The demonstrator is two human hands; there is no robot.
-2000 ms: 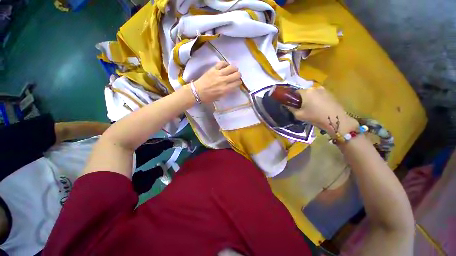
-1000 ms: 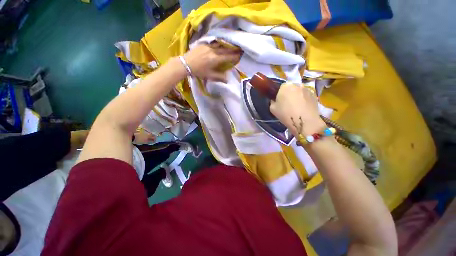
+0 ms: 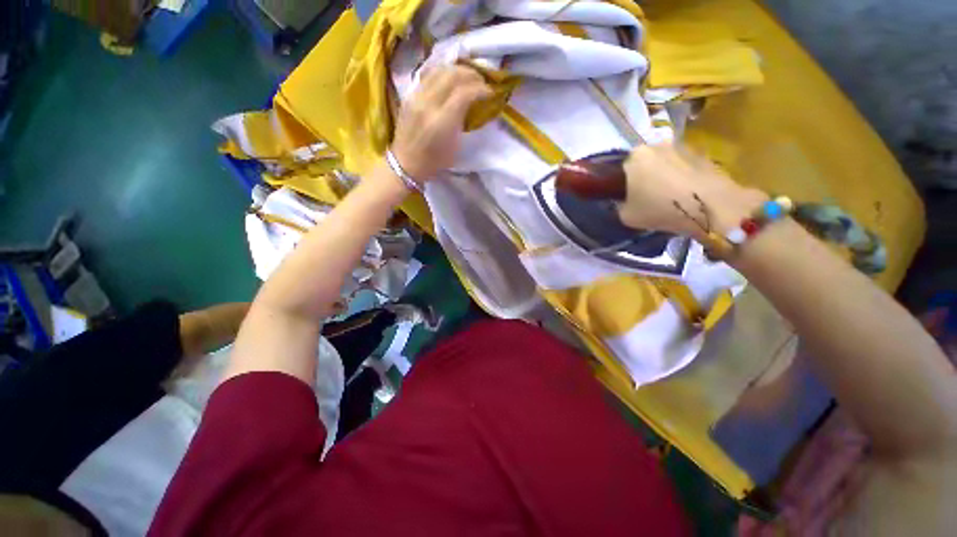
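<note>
A garment, pale inside with yellow seam strips, lies wrong side up on the yellow-covered ironing table. My right hand holds the red-brown handle of the steam iron. The iron sits on the pale cloth, its pointed end towards the left; its underside is hidden. My left hand grips a yellow edge of the garment at its upper left; the fingertips are partly hidden in the fold. A yellow and white hem end hangs towards the table's front edge.
The mottled hose runs behind my right wrist. A dark grey pad lies at the table's front corner. Bunched yellow and white garments hang left of the table. Another person's arm and white clothing are at lower left. White scraps lie on the green floor.
My left hand has moved up the garment and now grips a yellow edge. The iron has turned and sits farther right than one second ago. The view has shifted, so the blue bar is out of sight.
</note>
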